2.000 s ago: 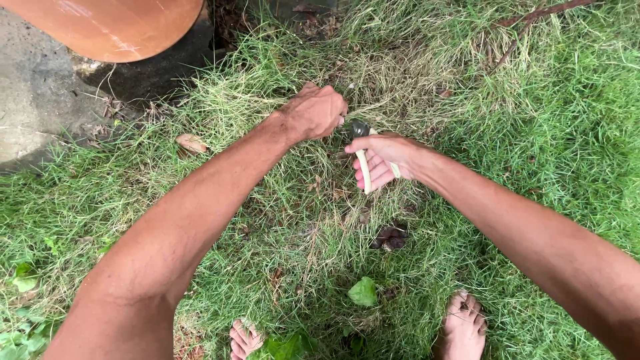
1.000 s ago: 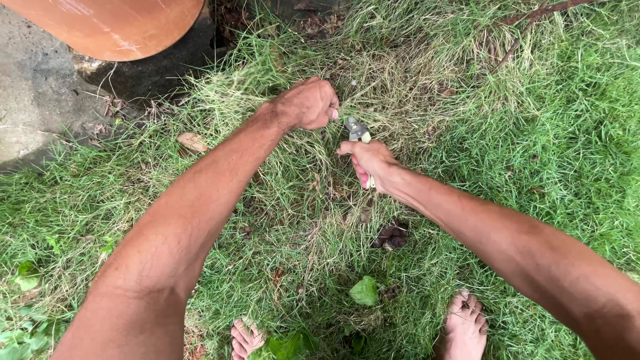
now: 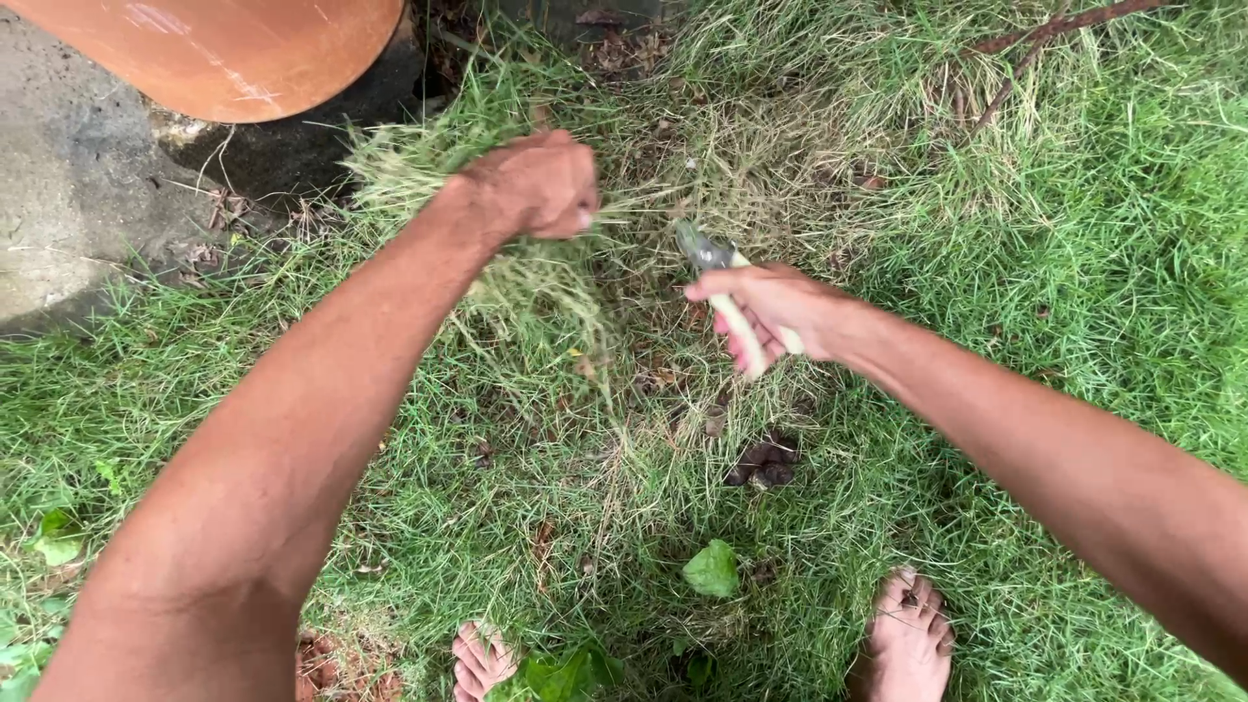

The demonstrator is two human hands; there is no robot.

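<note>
My left hand (image 3: 546,185) is closed around a bunch of long grass (image 3: 536,283), whose blades hang out on both sides of the fist, partly blurred. In my right hand (image 3: 770,307) is a pair of hand pruners (image 3: 710,252) with pale handles and a dark metal head, pointing up and left toward the grass. The handles are spread somewhat apart. A gap of matted dry grass (image 3: 663,185) lies between the pruners and my left hand.
An orange-brown rounded pot (image 3: 263,58) stands on a dark stone base (image 3: 283,156) at upper left, beside grey paving (image 3: 58,175). A dark clump (image 3: 765,461) and a green leaf (image 3: 712,569) lie in the grass above my bare feet (image 3: 907,634). A brown branch (image 3: 1072,24) is at upper right.
My left hand has moved left with a bunch of grass, away from the pruners. The pruner handles, close together one second ago, are now spread.
</note>
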